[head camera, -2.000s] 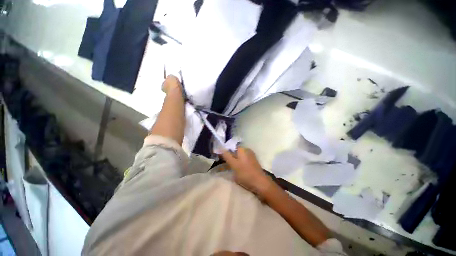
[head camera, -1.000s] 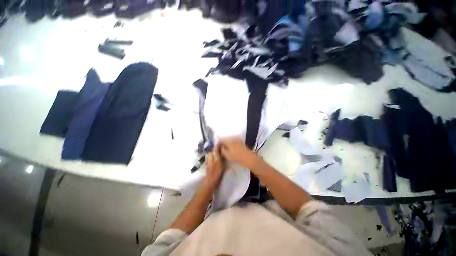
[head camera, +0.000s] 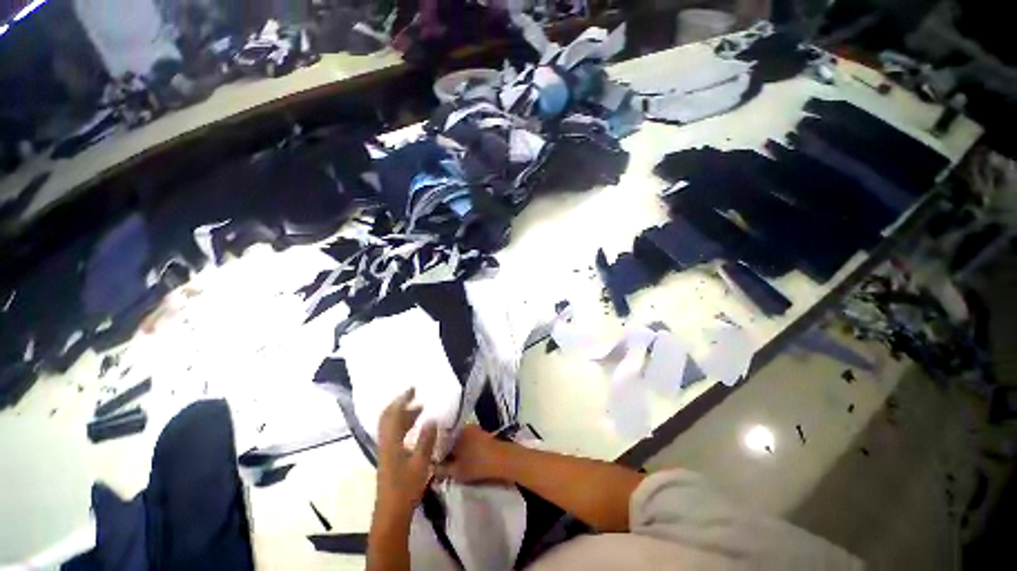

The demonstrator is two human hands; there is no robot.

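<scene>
A bundle of white paper [head camera: 402, 357] and dark cut fabric [head camera: 452, 323] lies in front of me across the table's near edge, drawn in at its middle. My left hand [head camera: 406, 441] is at the left of this narrow part, its fingers bent and partly apart; whether they pinch anything is unclear. My right hand [head camera: 474, 455] is closed against the right side of the narrow part and touches my left hand. Any tie strip between the fingers is hidden. The bundle's lower white part [head camera: 485, 519] hangs towards me.
Dark cut panels [head camera: 195, 491] lie at left, and more dark stacks [head camera: 769, 201] at right. Tangled offcuts [head camera: 480, 156] are heaped beyond the bundle. White scraps [head camera: 658, 357] lie right of it. The table edge [head camera: 769, 340] runs diagonally, with scraps [head camera: 914, 323] on the floor.
The strip seen stretched between my hands two seconds ago is not visible now. My hands have come together at the bundle's middle. The view has turned right and tilted up.
</scene>
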